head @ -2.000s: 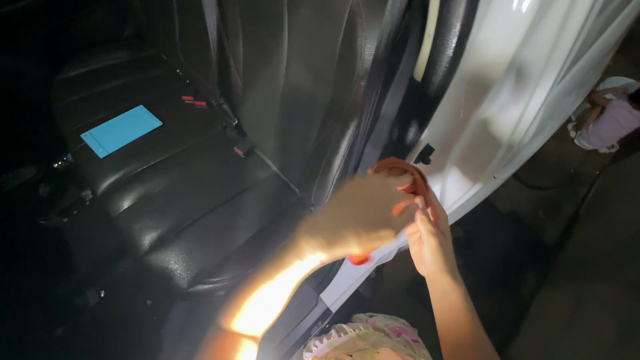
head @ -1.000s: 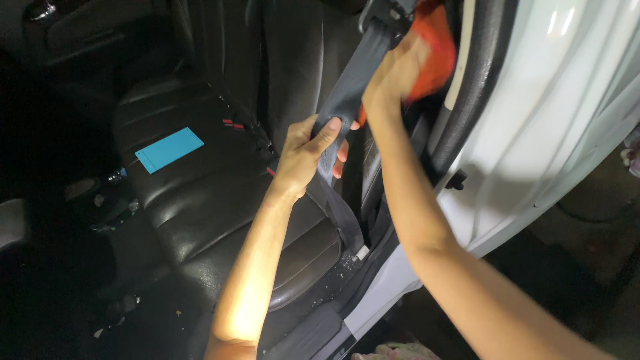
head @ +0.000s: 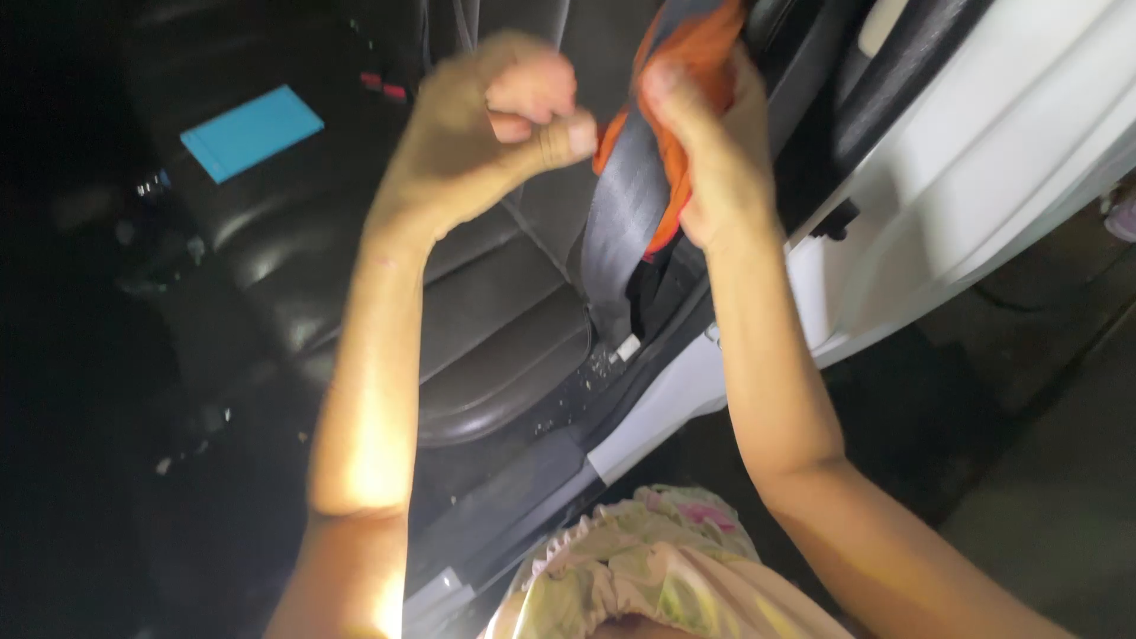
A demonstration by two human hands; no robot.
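Note:
A grey seat belt [head: 624, 209] hangs beside the dark leather car seat, its lower end near the door sill. My right hand [head: 719, 133] is wrapped round an orange cloth [head: 706, 49] and presses it against the belt, thumb on the near side. To the left of the belt, my left hand [head: 497, 133] is raised with its fingers curled, blurred by motion; I see nothing in it. Its thumb tip comes close to the cloth's left edge.
On the leather car seat [head: 497, 337] lies a flat light-blue rectangular item [head: 253, 133], with a red seat belt buckle [head: 383, 86] near it. The white car body frame [head: 941, 177] runs along the right. Small crumbs are scattered by the sill [head: 657, 417].
My left hand has let go of the seat belt it held one second ago. The orange cloth in my right hand, earlier beside the belt's upper part, is now around the belt.

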